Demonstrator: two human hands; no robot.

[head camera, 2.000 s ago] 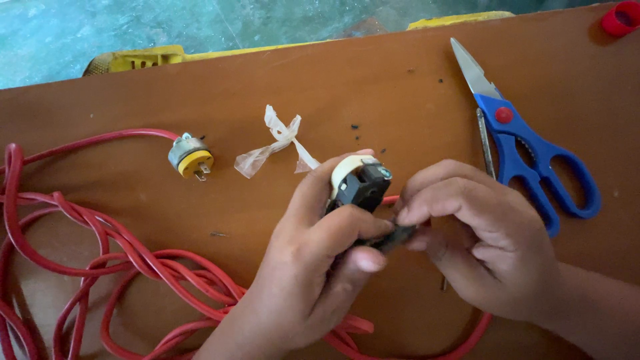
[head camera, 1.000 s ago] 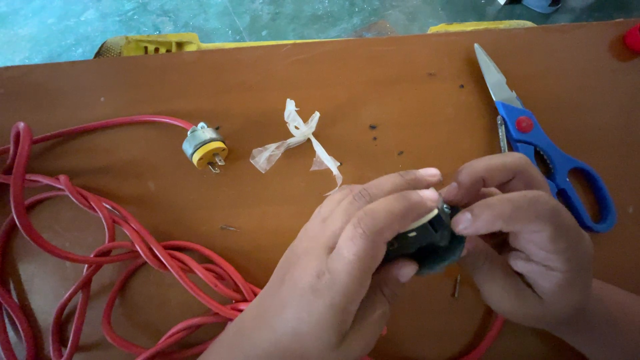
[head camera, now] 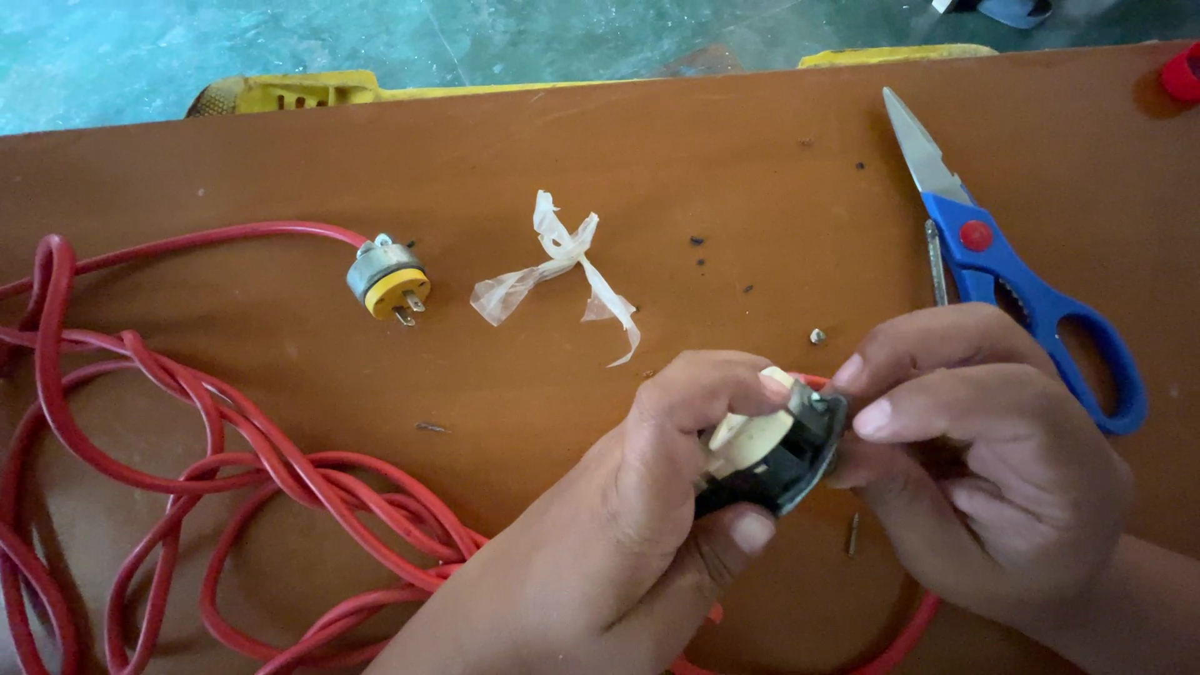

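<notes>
My left hand grips a black and cream electrical connector between thumb and fingers, with a screw showing at its upper right. At the connector's right edge are the bent fingertips of my right hand; whether they pinch its edge or the red cord behind it cannot be told. A bit of red cord shows just above the connector. A coiled red power cord lies on the left, and its plug, yellow and metal with bare prongs, rests on the brown tabletop.
Blue-handled scissors lie at the right over a thin metal rod. A knotted strip of clear plastic is mid-table. A small screw, a thin metal pin and dark crumbs lie about. A red cap stands at the far right corner.
The connector has been turned in my left hand, so its cream part and a screw now show. A small silvery screw or nut is visible on the table above my hands, not seen there before.
</notes>
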